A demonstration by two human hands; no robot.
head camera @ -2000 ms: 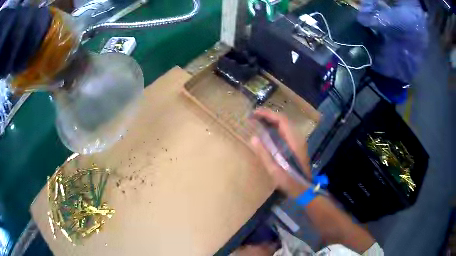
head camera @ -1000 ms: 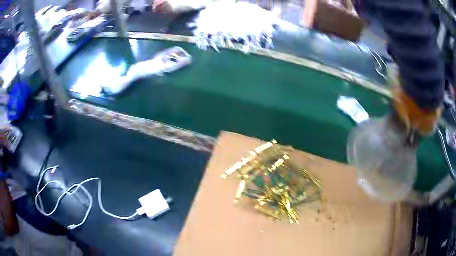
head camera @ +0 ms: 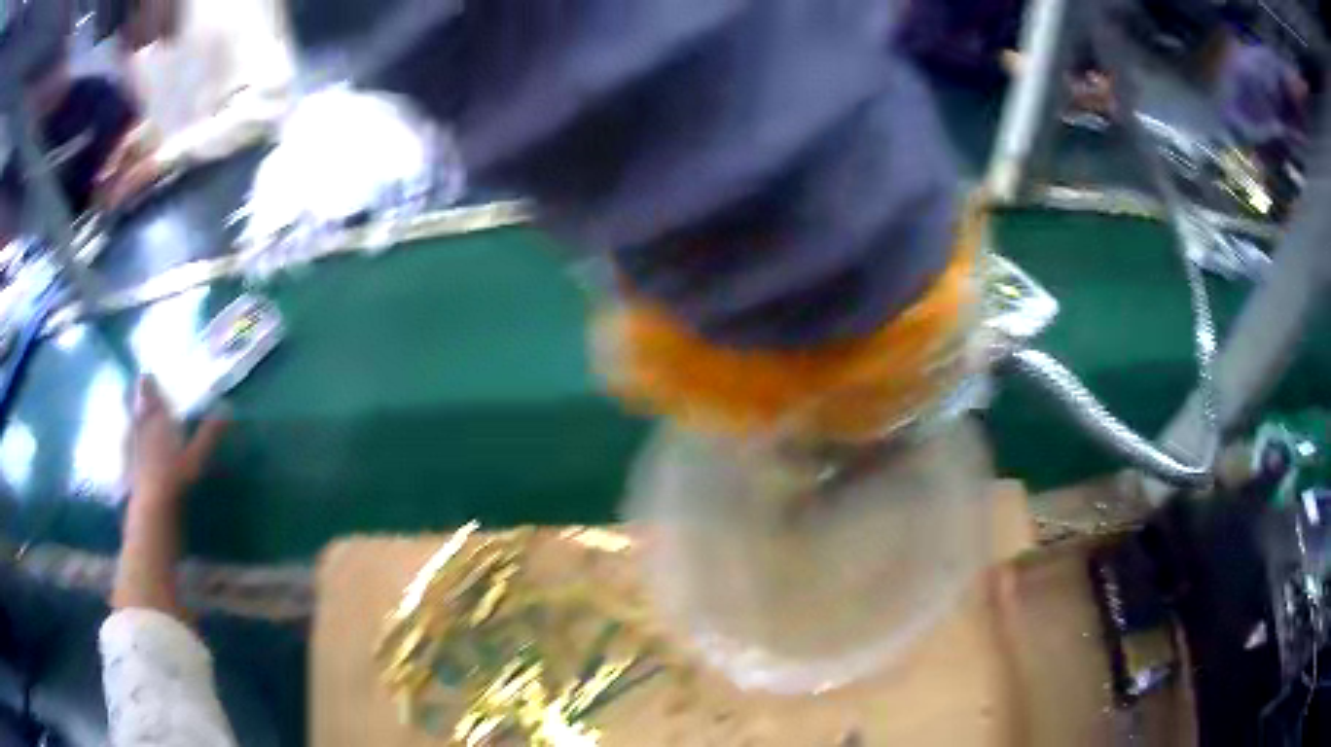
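My left hand (head camera: 164,445) is at the far left, stretched over the green bench. It is blurred, with thumb and fingers apart, and its fingertips are at the near edge of a clear bag. A white socket housing (head camera: 241,336) lies just beyond the hand, with the shiny bag beside it. Whether the fingers touch the bag is unclear. My right hand is out of the picture. A blurred pile of brass contact strips with green wires (head camera: 511,642) lies on the brown cardboard sheet (head camera: 818,715).
The fume extractor hood (head camera: 818,555), with orange collar and dark hose, hangs large over the cardboard. Another white housing (head camera: 1017,299) with a silvery bagged cord lies behind it at right. The shallow cardboard tray (head camera: 1058,642) is at lower right. People are at the upper left.
The view has swung from the right side to the left and then back towards the middle. My left hand has come into view near the housing; my right hand, seen earliest, is gone.
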